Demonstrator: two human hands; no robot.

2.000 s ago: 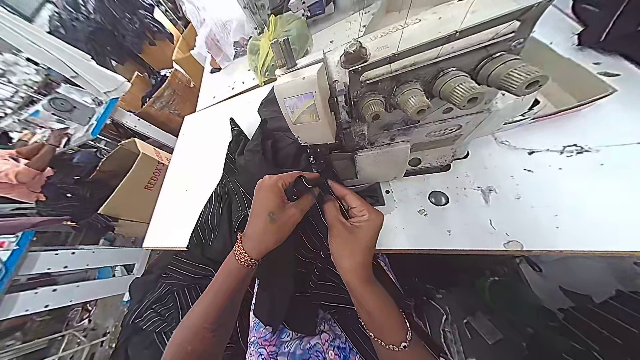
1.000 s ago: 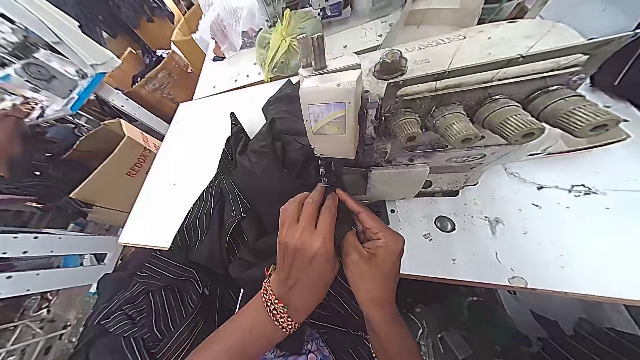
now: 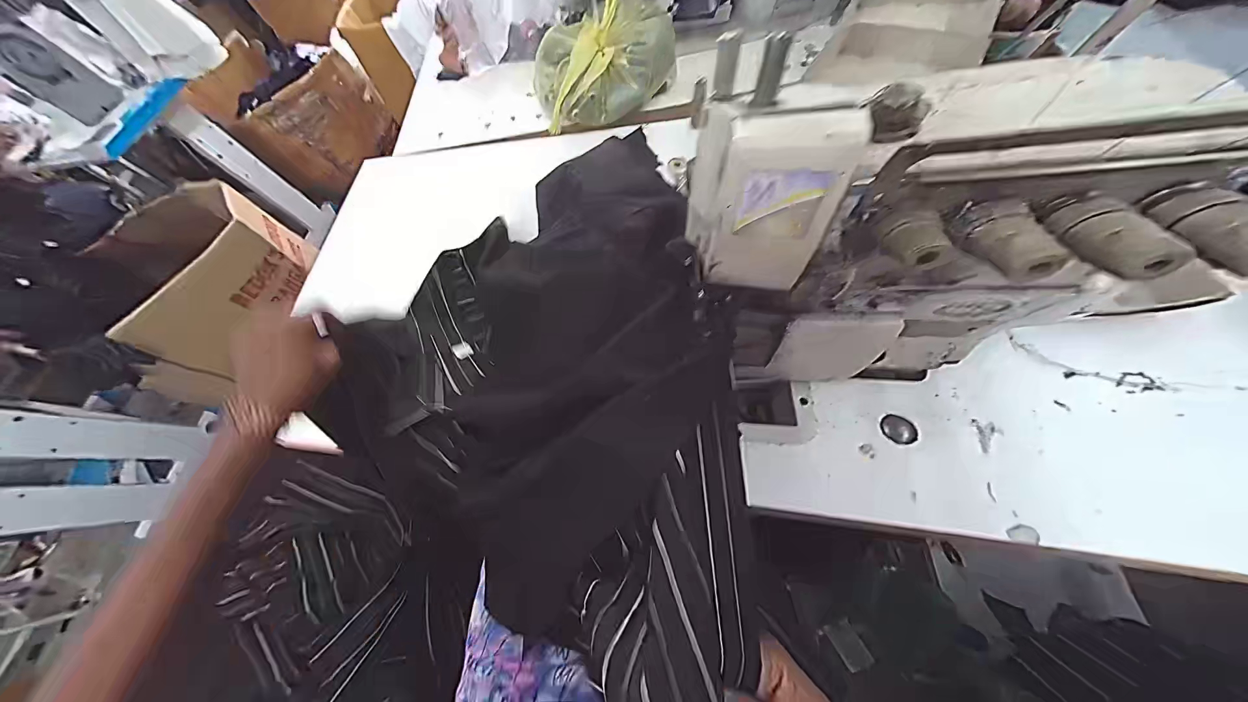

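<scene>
Black fabric with white pinstripes point(image 3: 575, 361) lies over the table edge and reaches up to the head of an overlock sewing machine point(image 3: 780, 195). At the left, my left hand point(image 3: 283, 366) is closed on the edge of the fabric, beside the table's left corner. Low in the view, my right hand point(image 3: 780, 673) is mostly hidden at the lower edge of the striped cloth; its fingers are not visible. The cloth covers the area below the machine's needle.
The white sewing table point(image 3: 975, 448) extends right, with tension dials point(image 3: 1014, 239) above it. A tied plastic bag point(image 3: 604, 63) stands behind the machine. At the left are an open cardboard box point(image 3: 195, 302) and a metal frame point(image 3: 97, 434); more dark cloth hangs below.
My hands have moved apart from near the needle: the left to the fabric's left edge, the right down to the bottom of the view. The black fabric is more spread out.
</scene>
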